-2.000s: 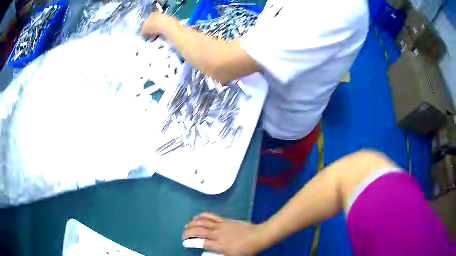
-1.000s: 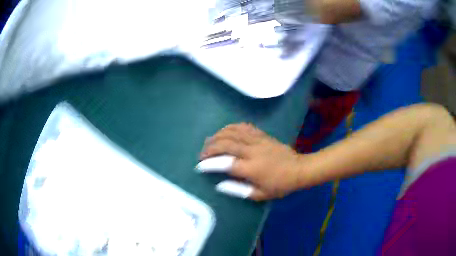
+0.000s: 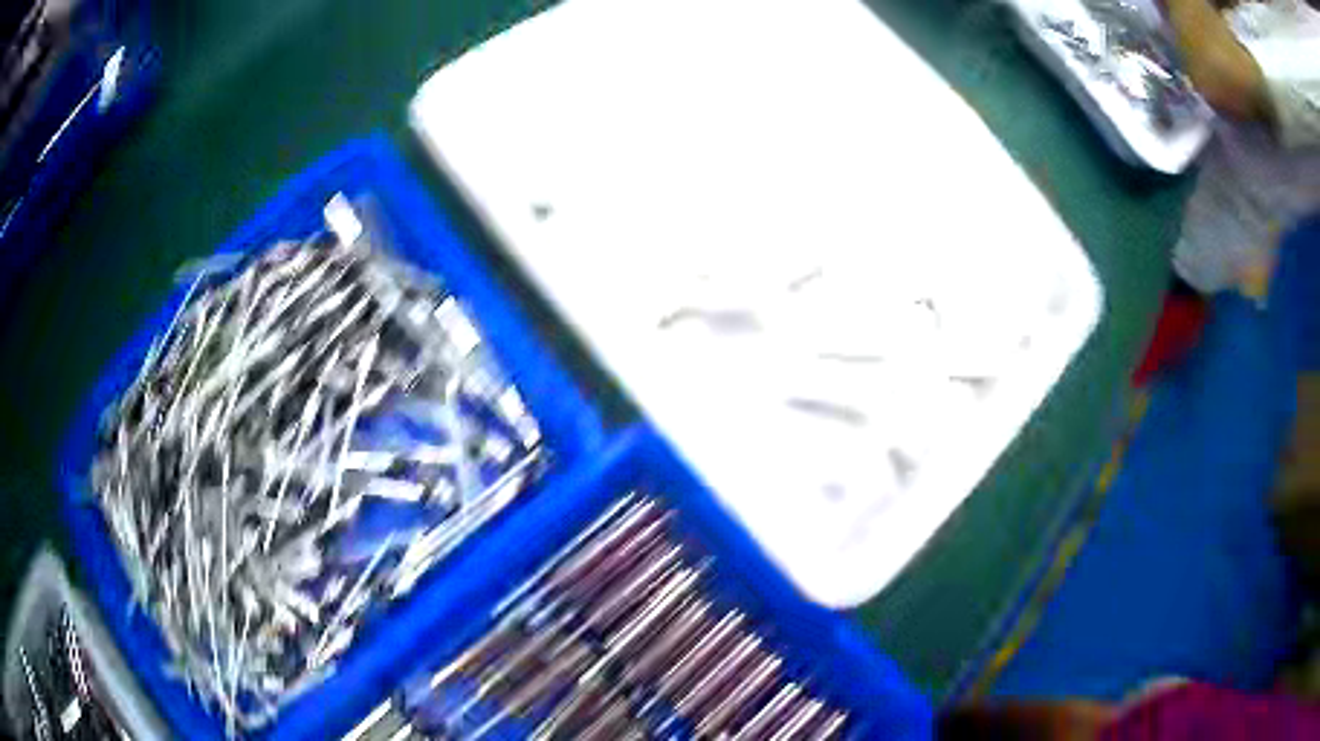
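Neither of my hands shows; only my right sleeve and a sliver of forearm are at the bottom right edge, with the hand cut off. A blue tray (image 3: 510, 362) holds jumbled thin silvery rods (image 3: 239, 391). A second blue tray (image 3: 869, 680) touches it at the lower middle and holds rod-and-barrel assemblies (image 3: 680, 623) lying side by side in slanted rows. A large white tray (image 3: 753, 159) lies beside both, with a few faint small pale pieces (image 3: 828, 411) in it. The picture is blurred and the white tray overexposed.
A narrow pale tray (image 3: 55, 615) with metal parts is cut off at the lower left. Another blue tray (image 3: 87, 123) is at the upper left. At the upper right are a pale tray of parts (image 3: 1165, 145) and another person's arm (image 3: 1213, 58). A red stool (image 3: 1170, 340) stands beyond the bench edge.
The view has swung down and left, bringing the blue trays into sight. The white tray now shows more fully. My right hand, earlier on the green bench, has left the picture.
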